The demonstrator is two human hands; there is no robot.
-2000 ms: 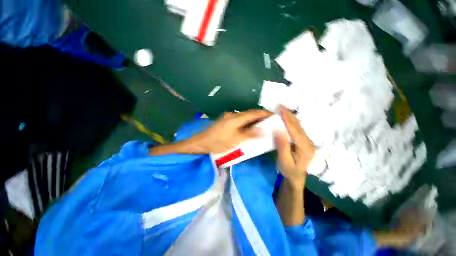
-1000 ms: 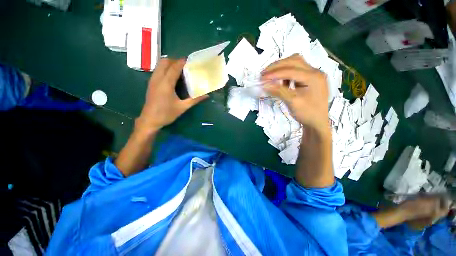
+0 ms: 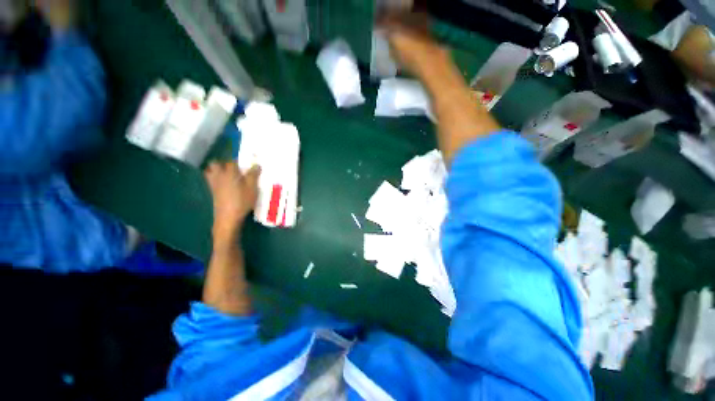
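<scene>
My left hand is at the left edge of the stack of white cartons with a red band, fingertips against it; whether it grips one is unclear. My right hand is stretched to the far side and blurred, beside a whitish upright block; its grip cannot be made out. The heap of small white leaflets lies in front of me, partly hidden under my right sleeve, and shows again to the right of it.
Three white cartons stand together at the left. Pale carton blocks and white rolls are at the far right. A white open carton or wrap lies ahead. Another person's blue sleeve is at the left edge. Paper scraps lie nearby.
My right hand has left the leaflet heap for the far side. My left hand has let go of the open carton and is at the stack. The view has shifted.
</scene>
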